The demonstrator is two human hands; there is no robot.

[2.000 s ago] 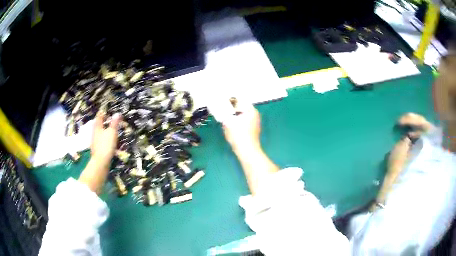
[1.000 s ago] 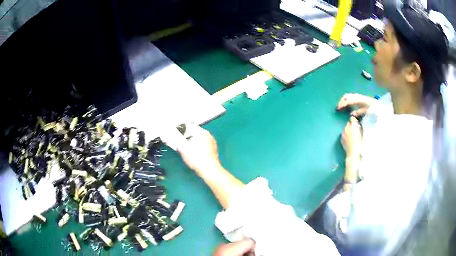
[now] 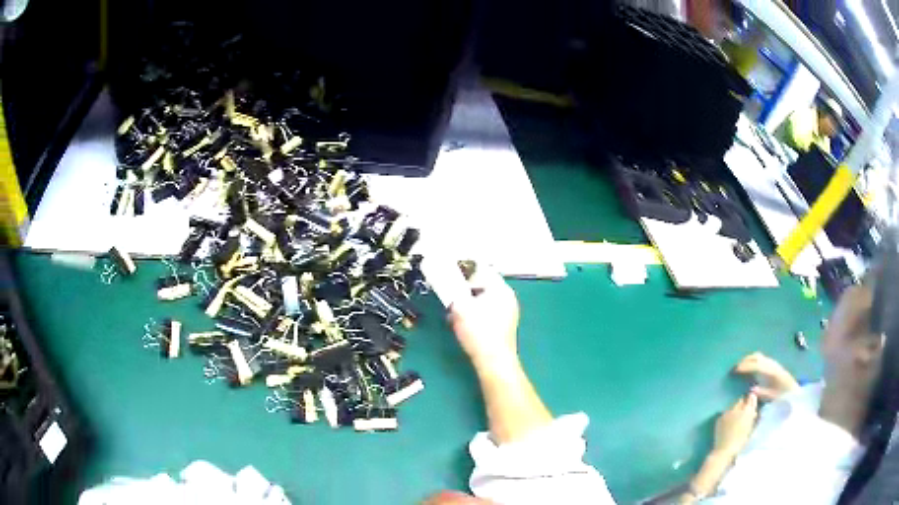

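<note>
A large heap of binder clips (image 3: pixel 286 286), black with tan or cream jaw pads and thin wire handles, lies at left centre on the green mat and a white board. My right hand (image 3: pixel 486 321) is beside the heap's right side, closed around a white block (image 3: pixel 446 279); a small brownish spot shows at the fingers. A bit of skin at the bottom edge (image 3: pixel 455 499) appears to be my left hand, nearly all cut off, so its grip is hidden. A white sleeve shows at the bottom left.
A black slotted tray (image 3: pixel 39 414) stands at far left. A big black bin (image 3: pixel 296 69) is behind the heap, and a white board (image 3: pixel 493 212) beside it. Another compartment tray (image 3: pixel 680 202) and white board (image 3: pixel 715 258) are at right. A coworker in white sits at right, hands (image 3: pixel 754 395) on the mat.
The view swung right, then back left. My left hand left the clip heap and came down to the bottom edge. My right hand still holds the white block beside the heap.
</note>
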